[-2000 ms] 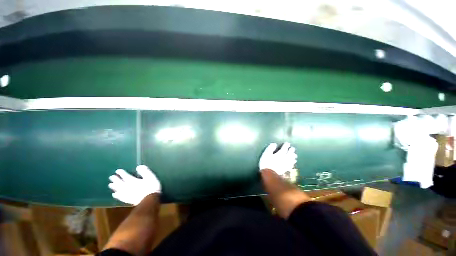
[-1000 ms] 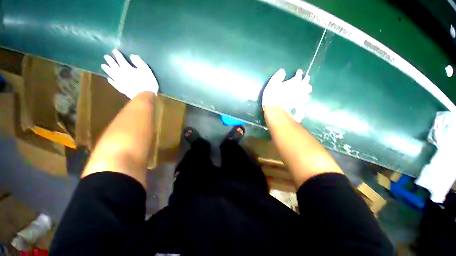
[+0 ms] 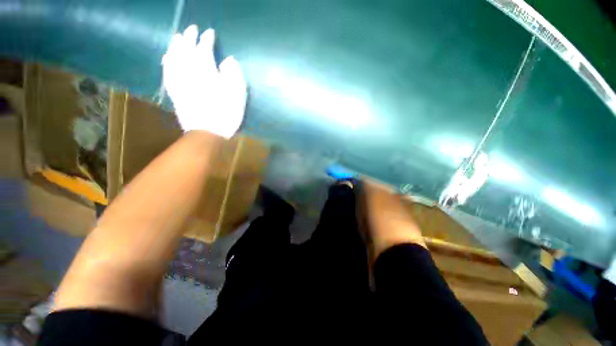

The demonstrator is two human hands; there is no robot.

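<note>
My left hand (image 3: 206, 84), in a white glove, lies on the glossy green workbench top (image 3: 378, 74) beside a seam, near the front edge. Its fingers are spread and no object shows in it. My right forearm (image 3: 388, 219) reaches to the bench's front edge, where it ends from view; the right hand is hidden, seemingly below the bench. A whitish patch (image 3: 469, 179) shows at the right seam near the front edge; I cannot tell what it is.
Open brown carton (image 3: 145, 145) stands left of my legs, beside a carton of small grey-green parts (image 3: 91, 125) with an orange-yellow flap (image 3: 74, 186). Another carton (image 3: 486, 294) is at right. Blue objects (image 3: 574, 278) lie under the bench. The edge rail (image 3: 560, 44) crosses the upper right.
The view has tilted down and shifted. My right hand has left the bench top and gone out of sight at its front edge. My left hand remains on the bench, farther from the edge.
</note>
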